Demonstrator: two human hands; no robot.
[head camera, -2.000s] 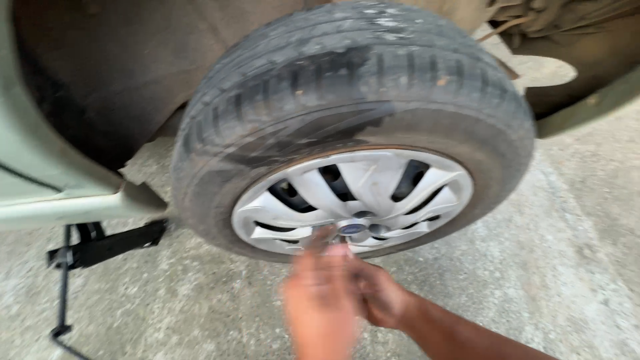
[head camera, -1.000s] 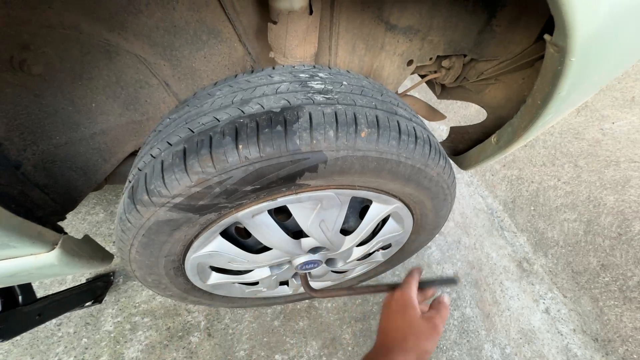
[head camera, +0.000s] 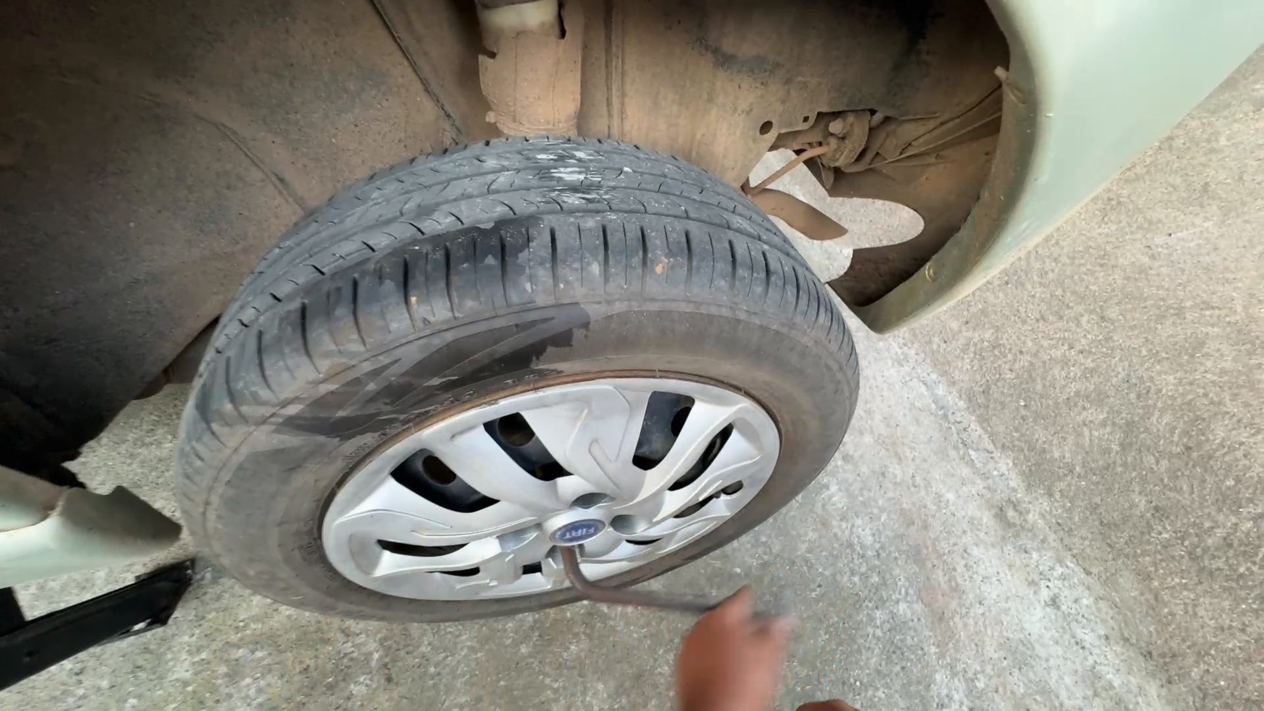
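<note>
A car wheel with a black tyre (head camera: 592, 262) and a silver hubcap (head camera: 602, 444) fills the middle. An L-shaped wheel wrench (head camera: 632, 596) has its short end at a bolt recess just below the hub's blue Fiat badge (head camera: 577, 532). Its long arm runs right across the tyre's lower edge. My left hand (head camera: 733, 654), somewhat blurred, is closed round the wrench near its free end. Only a sliver of skin, apparently my right hand (head camera: 826, 706), shows at the bottom edge, right of the left hand; its fingers are hidden.
A black metal jack part (head camera: 94, 622) stands at lower left, beside the pale green car sill (head camera: 84, 528). The pale green fender (head camera: 1076, 128) curves down at upper right. Dirty wheel-well lining (head camera: 247, 109) surrounds the tyre's top. Rough concrete (head camera: 987, 553) lies beneath.
Two seconds ago both hands were together at the hub; now the left grips the wrench's outer end, the right barely showing. The wrench remains at the bolt recess since one second ago. The view has shifted.
</note>
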